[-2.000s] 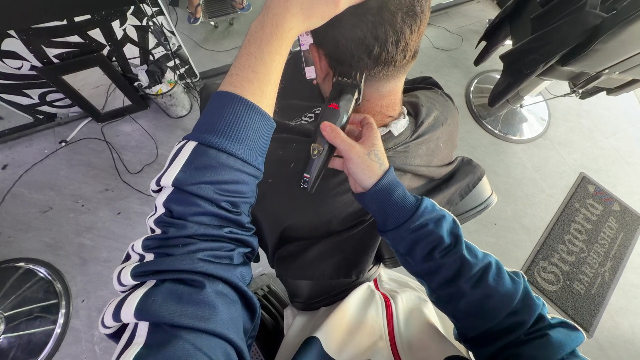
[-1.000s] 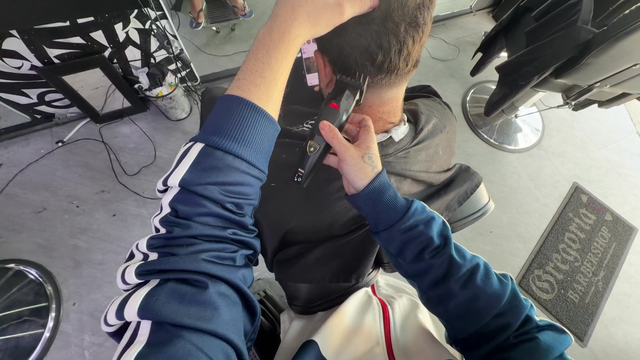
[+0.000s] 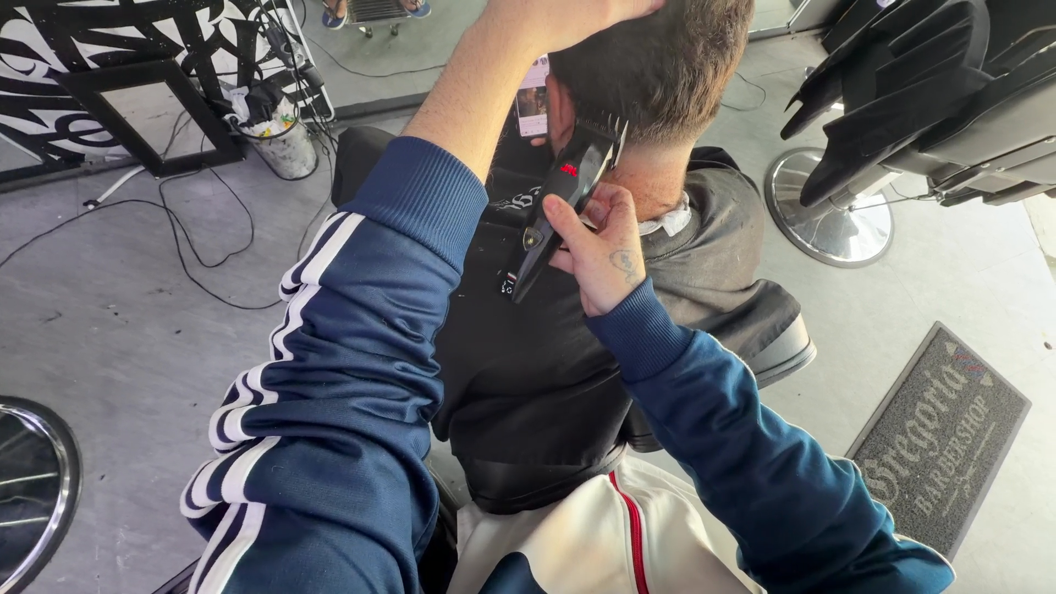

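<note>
My right hand (image 3: 606,243) holds a black cordless hair clipper (image 3: 557,206), thumb on its body. The clipper's toothed end touches the hair low at the back and side of a seated person's head (image 3: 660,74), near the ear. My left hand (image 3: 553,23) rests at the top of the head, its fingertips mostly cut off by the upper edge. A black cape (image 3: 528,355) covers the person's back and shoulders, with a white neck strip (image 3: 670,221) at the collar. Beyond the ear a phone (image 3: 532,99) with a lit screen shows.
A black-framed mirror (image 3: 153,115) leans at the upper left beside a bin (image 3: 285,144). Cables (image 3: 177,223) lie on the floor there. Black chairs (image 3: 949,107) with a round chrome base (image 3: 829,206) stand at the right, above a grey mat (image 3: 940,441) bearing writing. Another round base (image 3: 33,495) is at lower left.
Between the earlier frames and now, the clipper's tilt has changed slightly at the back of the head. My left hand stays at the top of the head.
</note>
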